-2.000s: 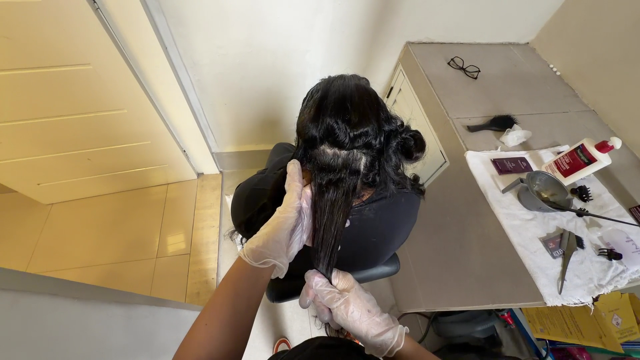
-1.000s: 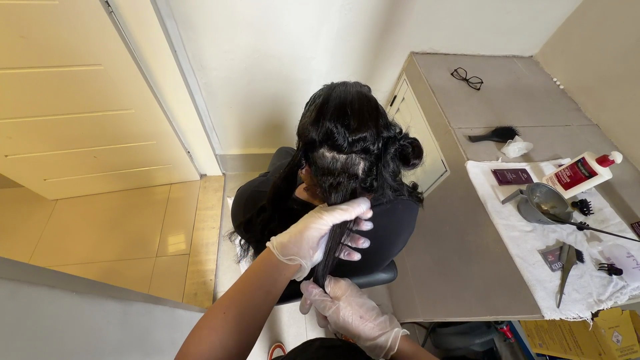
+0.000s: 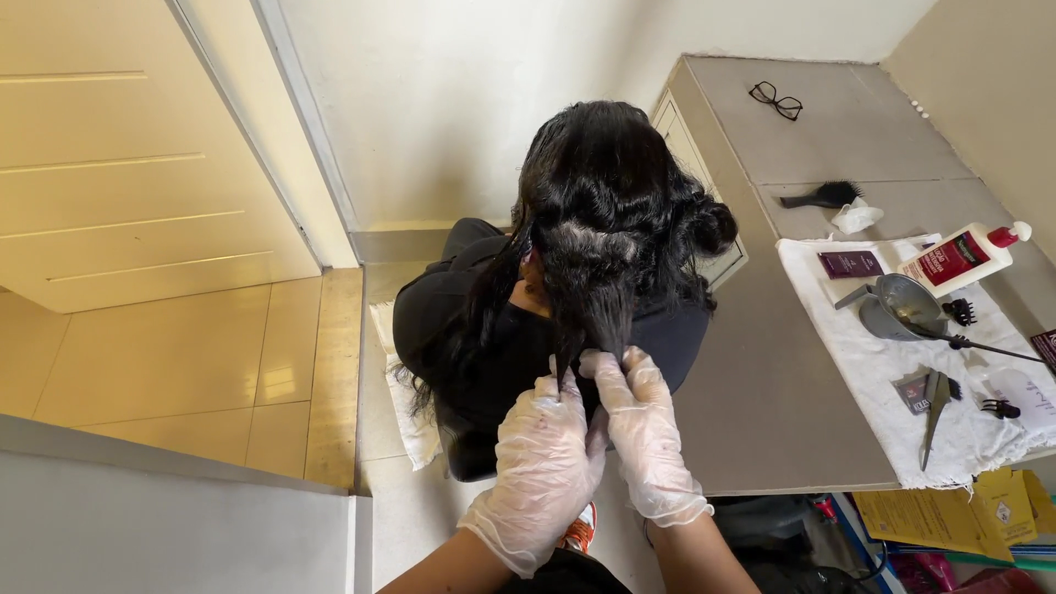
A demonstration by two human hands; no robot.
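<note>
A person with dark, sectioned hair sits facing away, in black clothing. The back section of hair hangs from below a pale parting and divides into two strands at its lower part. My left hand, in a clear glove, grips the left strand. The right strand is between the fingers of my right hand, gloved too. Both hands are close together behind the person's upper back. A twisted bun sits at the right side of the head, and loose hair falls at the left.
On the grey counter at right, a white towel bears a grey tint bowl, a tint brush, hair clips and a pump bottle. Behind them lie a hairbrush and eyeglasses. A door stands at left.
My left hand has moved down from higher on the hair to beside my right hand. The hair, held as one section earlier, is now parted into two strands at its lower part.
</note>
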